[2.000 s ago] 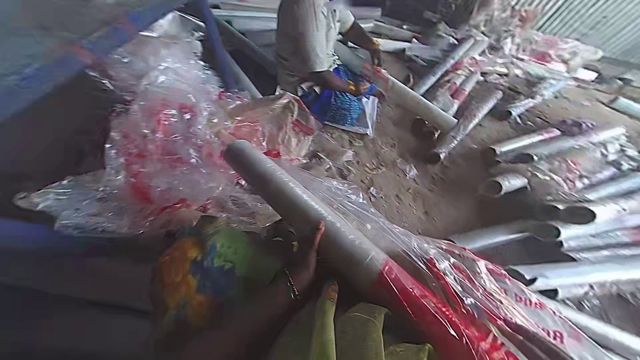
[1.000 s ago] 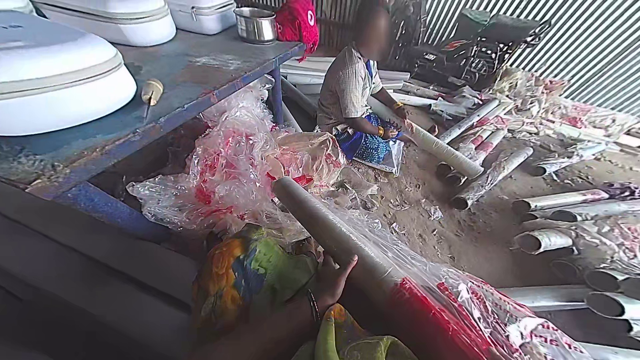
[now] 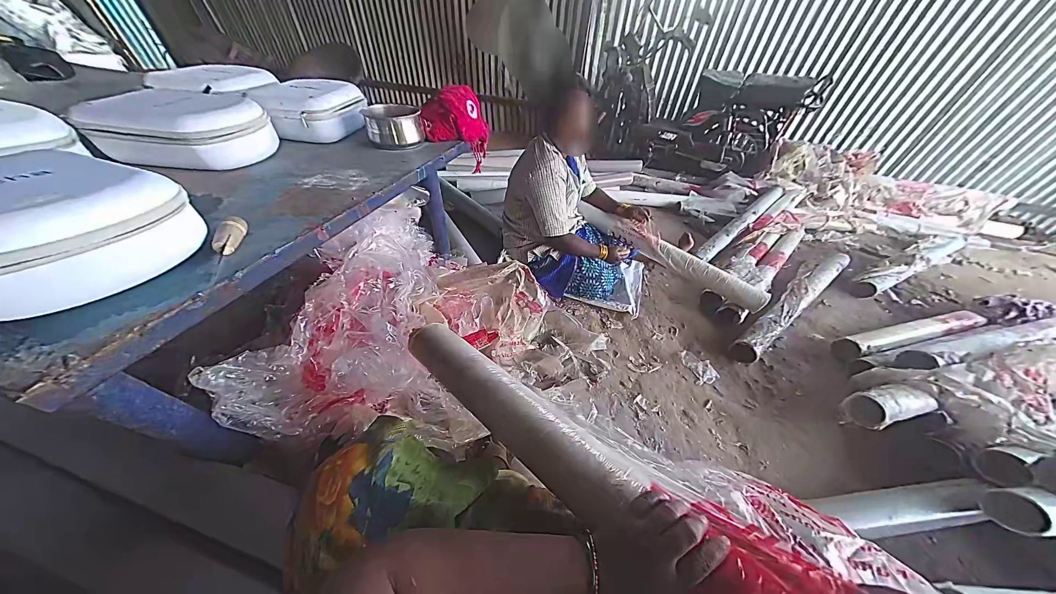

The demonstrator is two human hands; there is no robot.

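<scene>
A long grey-white tube (image 3: 528, 412) lies slanted across my lap, its upper end pointing left and away. Clear plastic film with red print (image 3: 767, 528) wraps its lower part. My left hand (image 3: 660, 536), a thin bangle at its wrist, rests over the tube with curled fingers, where the red film begins. My right hand is not in view. Beyond the tube's upper end sits a heap of crumpled clear and red plastic film (image 3: 363, 313).
A blue metal table (image 3: 272, 239) at left holds white zippered cases (image 3: 173, 132), a steel pot (image 3: 393, 128) and a red cloth bag (image 3: 454, 115). Ahead a seated person (image 3: 549, 198) handles another tube (image 3: 709, 276). Several tubes (image 3: 907, 334) lie on the dirt floor at right. Behind stands a motorcycle (image 3: 718, 124).
My left hand has moved down along the tube, from its bare part to the edge of the red film. The view has tilted up, bringing in the table and back wall.
</scene>
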